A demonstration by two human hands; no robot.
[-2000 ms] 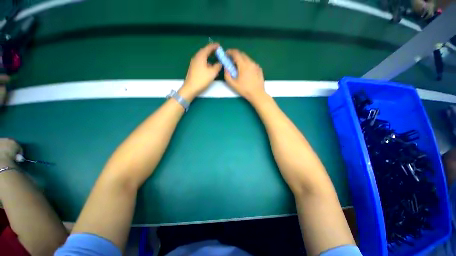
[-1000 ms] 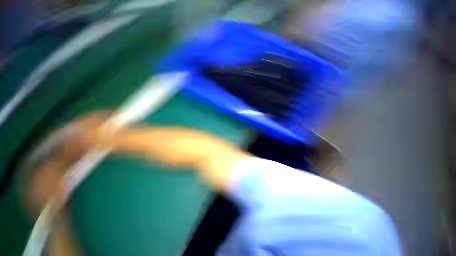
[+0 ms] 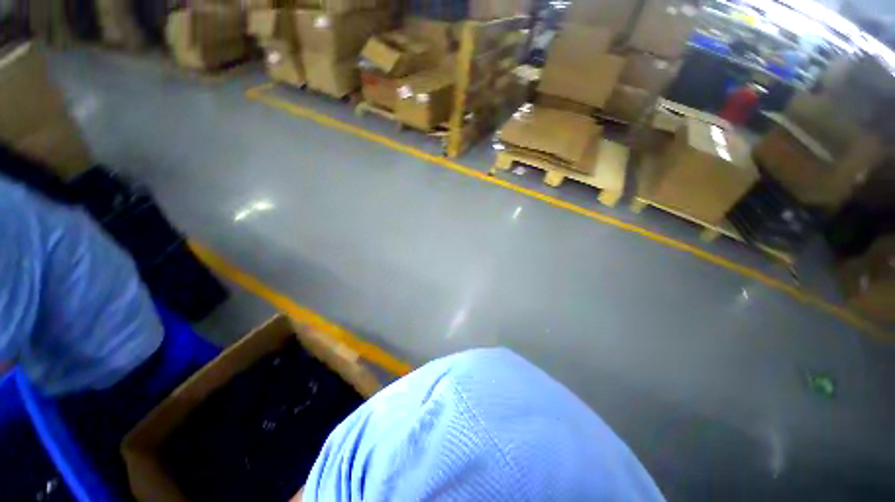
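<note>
Neither of my hands is in view. My light blue sleeve and shoulder [image 3: 481, 431] fill the bottom middle. An open brown cardboard box [image 3: 147, 461] stands just left of it, holding a dark heap of black parts [image 3: 260, 422]; single pieces cannot be told apart. Part of the blue bin [image 3: 59, 441] shows at the lower left edge, with dark contents.
A person in a grey-blue shirt [image 3: 74, 294] is at the left, beside black stacked crates [image 3: 147, 235]. A grey floor [image 3: 393, 225] with yellow lines [image 3: 432, 157] crosses the view. Cartons on wooden pallets [image 3: 559, 142] line the far side.
The view has swung right, from the green table and both hands to the aisle floor and cartons. The hands have left the picture; the cardboard box has come into view.
</note>
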